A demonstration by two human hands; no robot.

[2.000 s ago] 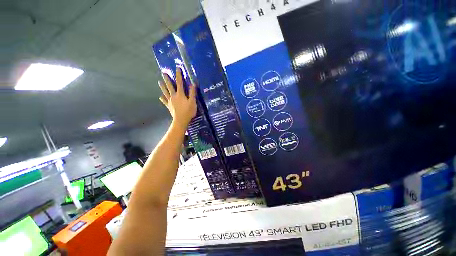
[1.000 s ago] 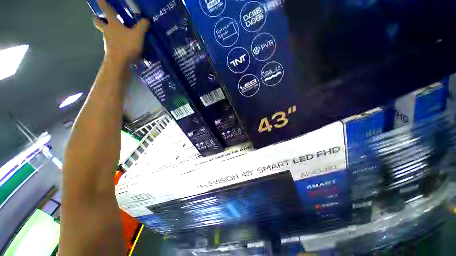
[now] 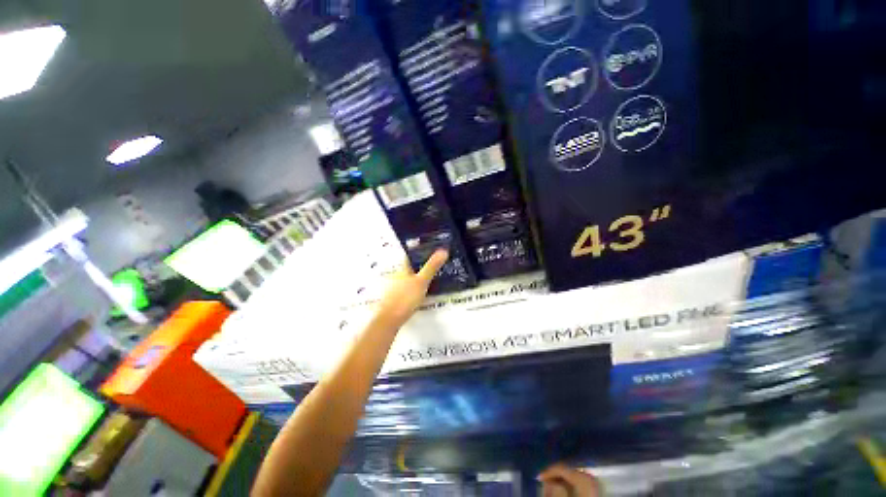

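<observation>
Dark blue 43" TV cartons stand upright on the stack; the nearest carton [image 3: 622, 184] shows its large face, and narrow printed ends [image 3: 442, 146] show to its left. My left hand [image 3: 420, 280] touches the foot of the leftmost carton end, just above the white top edge of the stack; one digit points up and the others are hidden or blurred. My right hand [image 3: 571, 480] is low at the frame's bottom edge, cut off and blurred, in front of the stack. Its hold cannot be told.
The stack's white top [image 3: 301, 291] extends left, with glossy film [image 3: 792, 340] at its right side. An orange box [image 3: 180, 364] stands at lower left near lit green screens [image 3: 44, 427]. White railings [image 3: 277, 252] stand behind.
My left hand has moved down from the upper part of the carton ends to their foot. My right hand has come into view at the bottom. The view has shifted; the cartons remain upright.
</observation>
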